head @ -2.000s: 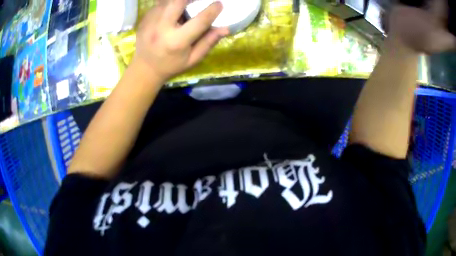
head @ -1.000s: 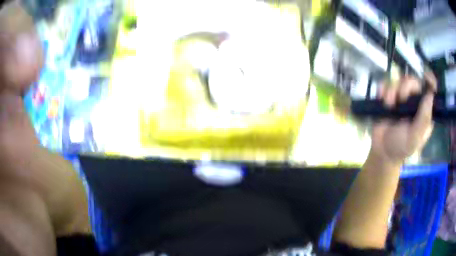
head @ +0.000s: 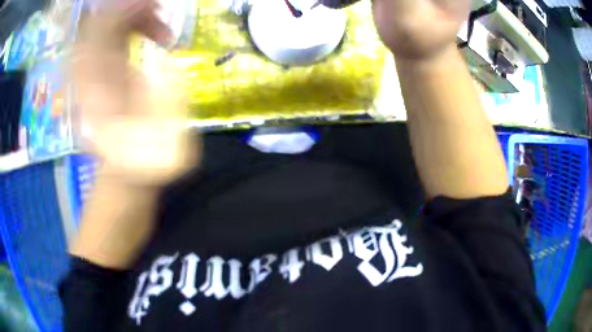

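The white round housing [head: 297, 40] lies on the yellow padded nest [head: 259, 87] at the top centre, with a small dark and red part on its upper face. My left hand [head: 130, 97] is strongly blurred over the left side of the nest, apart from the housing; its fingers cannot be made out. My right hand [head: 420, 26] is right of the housing, its fingers cut off by the top edge. A dark object [head: 336, 2] shows at the top edge between housing and right hand; whether I hold it cannot be told.
A white piece [head: 184, 23] stands left of the nest. Silver-grey and white metal housings [head: 496, 48] are at the upper right. Colourful printed sheets [head: 49, 97] cover the bench's left. Blue crates stand below the bench at left [head: 29, 214] and right [head: 561, 194], the right one with parts inside.
My right hand has moved from the far right, where it gripped a black tool, inward beside the housing. My left hand has moved from the far left edge towards the nest. The view has shifted.
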